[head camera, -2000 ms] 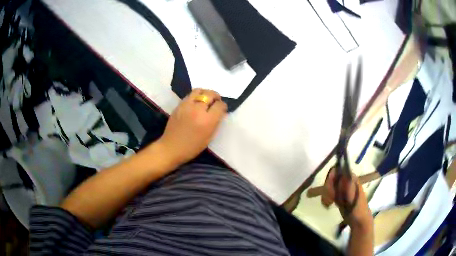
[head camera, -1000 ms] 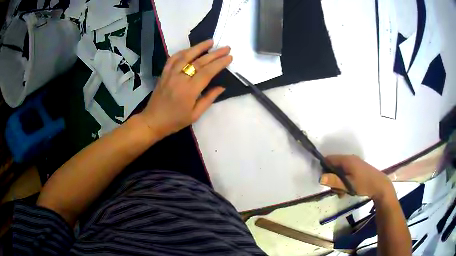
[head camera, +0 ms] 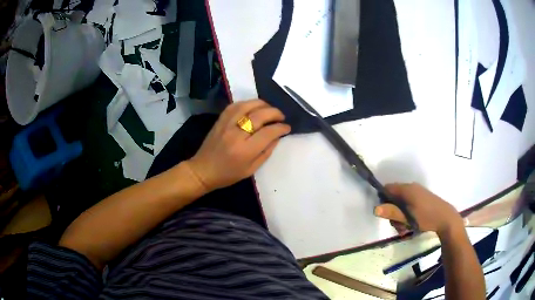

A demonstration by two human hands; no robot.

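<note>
My right hand (head camera: 419, 208) holds the tailor's shears (head camera: 352, 157) by the handles. The blades point up and left, and their tip lies over the lower edge of the white paper pattern (head camera: 311, 73). The pattern lies on dark fabric (head camera: 381, 64), with a dark grey metal weight (head camera: 344, 44) on top. My left hand (head camera: 243, 143), with a gold ring, rests at the fabric's lower left corner, fingertips on its edge. Whether its fingers pinch the cloth is hidden.
White patterns (head camera: 464, 88) and dark cut pieces (head camera: 514, 108) lie at the table's right. A brown strip (head camera: 352, 282) and dark scraps are below the red-trimmed edge. White scraps (head camera: 138, 99), a pale bin (head camera: 56, 64) and a blue object (head camera: 44, 149) are at left.
The shears have swung from upright at the right to across the fabric's lower edge. The camera view has turned. My left hand has moved slightly down along the fabric corner.
</note>
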